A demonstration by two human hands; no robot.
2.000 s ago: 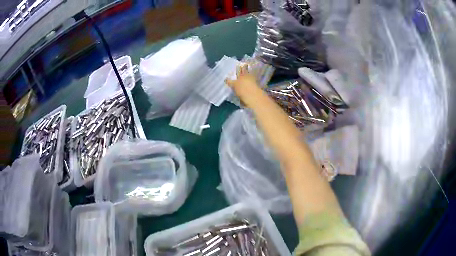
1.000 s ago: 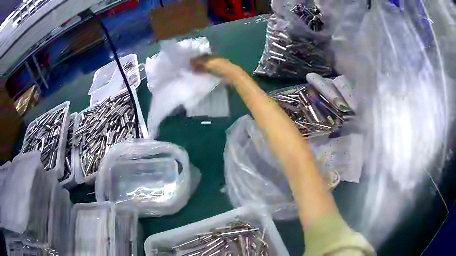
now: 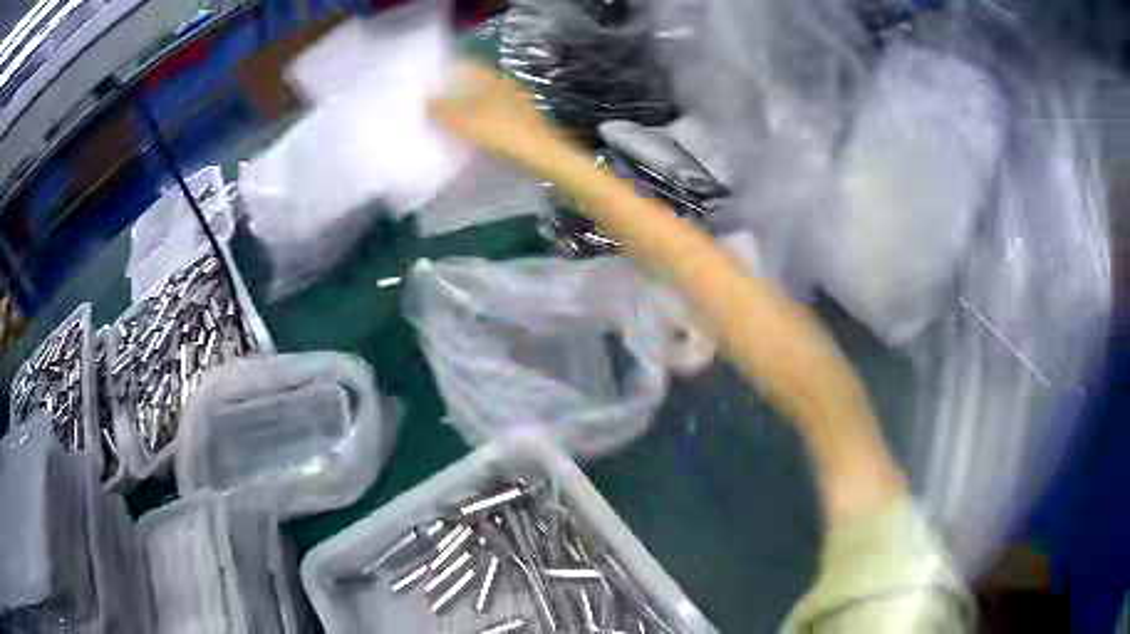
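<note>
My right hand (image 3: 481, 109) is blurred at the upper middle, with its arm reaching in from the lower right. It is closed on white foam sheets (image 3: 390, 93), held up above the bench; how many sheets is hidden by blur. Beneath and left of them is a crumpled clear bag of white sheets (image 3: 291, 217). Another white sheet (image 3: 477, 204) lies flat below my hand. My left hand is out of the picture.
A white tray of loose metal cylinders (image 3: 428, 495) stands at the lower middle, with an open plastic bag (image 3: 465, 359) behind it. Filled trays (image 3: 254, 322) and clear boxes (image 3: 186, 545) stand left. Bagged cylinders (image 3: 576, 62) stand at the back.
My right hand has moved left from the flat sheets to the bag of white sheets, and white sheets are now raised in it. The view has shifted, so the bench items sit further left.
</note>
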